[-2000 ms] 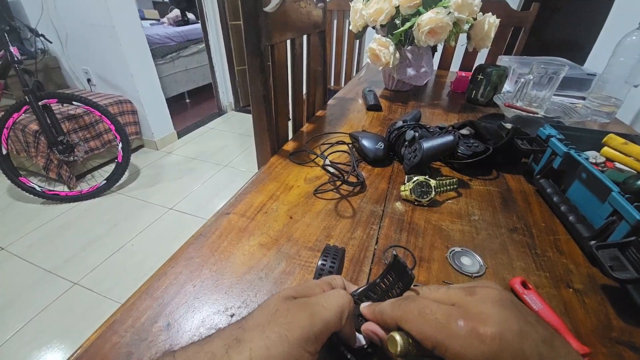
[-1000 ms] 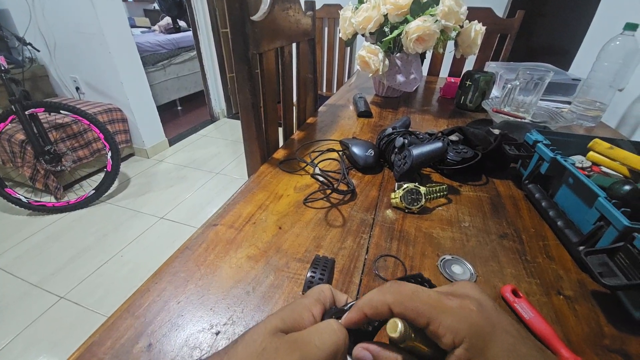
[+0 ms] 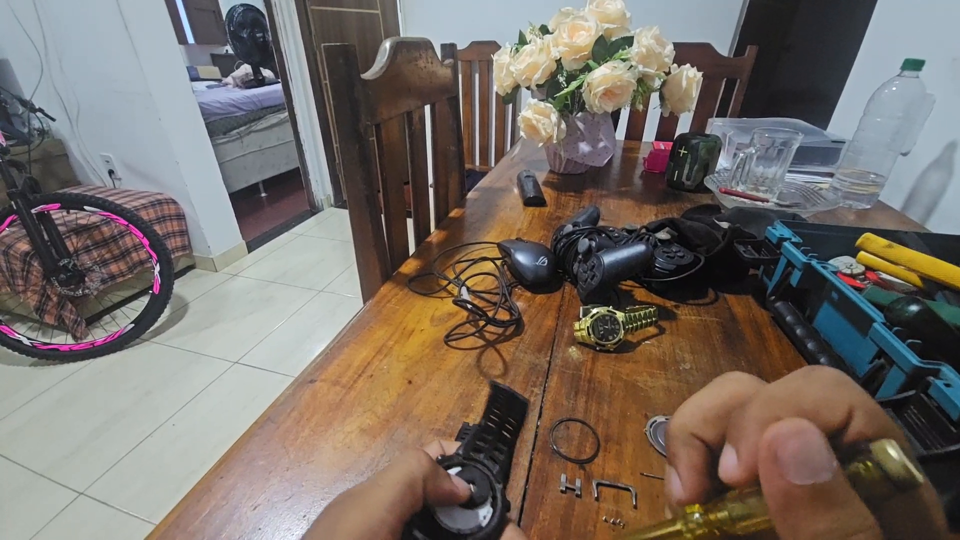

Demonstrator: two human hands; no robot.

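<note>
My left hand (image 3: 405,487) holds a black wristwatch (image 3: 480,495) with its inside showing, the thumb pressed on a dark round part in it. The perforated black strap (image 3: 501,420) points away from me. My right hand (image 3: 795,457), at the lower right, grips a screwdriver with a translucent yellow handle (image 3: 720,517); its tip is out of sight. Between the hands lie a thin black ring gasket (image 3: 574,440), small metal clasp pieces (image 3: 615,491), several tiny screws (image 3: 613,520) and a round metal case back (image 3: 658,433), partly hidden by my right fingers.
A gold wristwatch (image 3: 611,327) lies farther back, near a black computer mouse (image 3: 529,262) and black game controllers (image 3: 615,262) with tangled cables. A teal toolbox (image 3: 847,300) stands at the right. Behind are a flower vase (image 3: 585,142), a glass mug (image 3: 765,161) and a plastic bottle (image 3: 881,142).
The hands were close together at the watch; now my right hand is apart at the right with the screwdriver. The watch's inside and the small metal pieces have come into sight. The view has tilted up.
</note>
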